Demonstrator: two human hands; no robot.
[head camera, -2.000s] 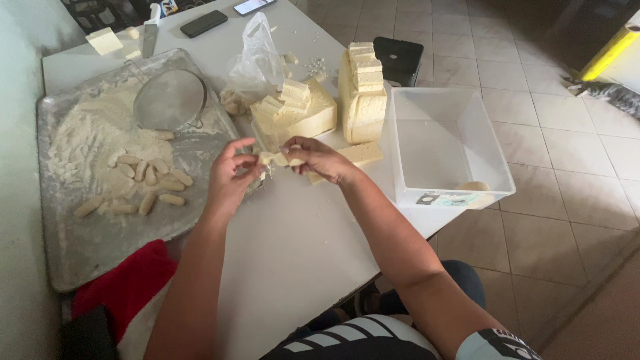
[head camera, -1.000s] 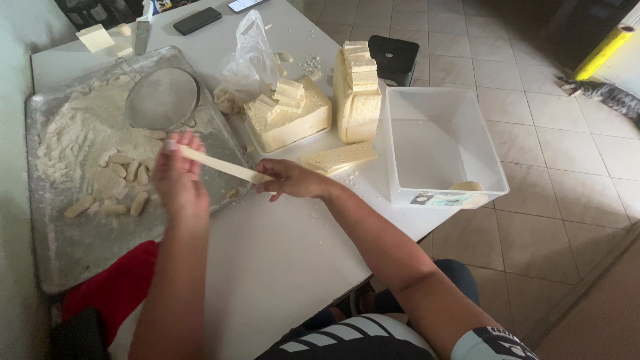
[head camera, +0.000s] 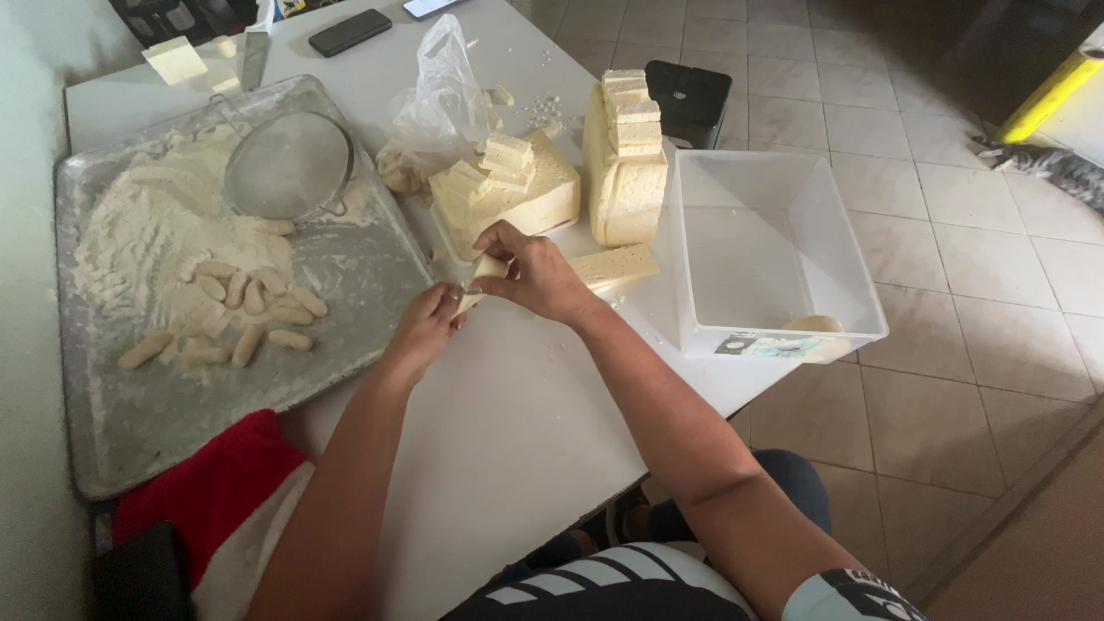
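My left hand (head camera: 427, 332) and my right hand (head camera: 536, 276) meet over the table, fingers pinching a pale strip of dough (head camera: 490, 269) between them, partly rolled or folded at the right hand. Beyond them lies a large block of white cheese (head camera: 552, 185) with cut cheese pieces (head camera: 507, 157) on top. Another cheese block (head camera: 604, 185) stands upright to its right, also topped with pieces. A cheese slab (head camera: 617, 266) lies flat beside my right hand. At left, several floured dough sticks (head camera: 248, 345) rest on a metal tray (head camera: 371, 323).
A round sieve (head camera: 289, 166) lies on flour (head camera: 147, 224) in the tray. A clear plastic bin (head camera: 750, 259) stands at the table's right edge. A plastic bag (head camera: 444, 95), a phone (head camera: 349, 33) and a knife (head camera: 254, 60) lie farther back. A red cloth (head camera: 216, 483) is at near left.
One second ago the strip was stretched out between my hands, with my left hand over the tray. Now my left hand has moved right and the hands are together, the strip gathered between them.
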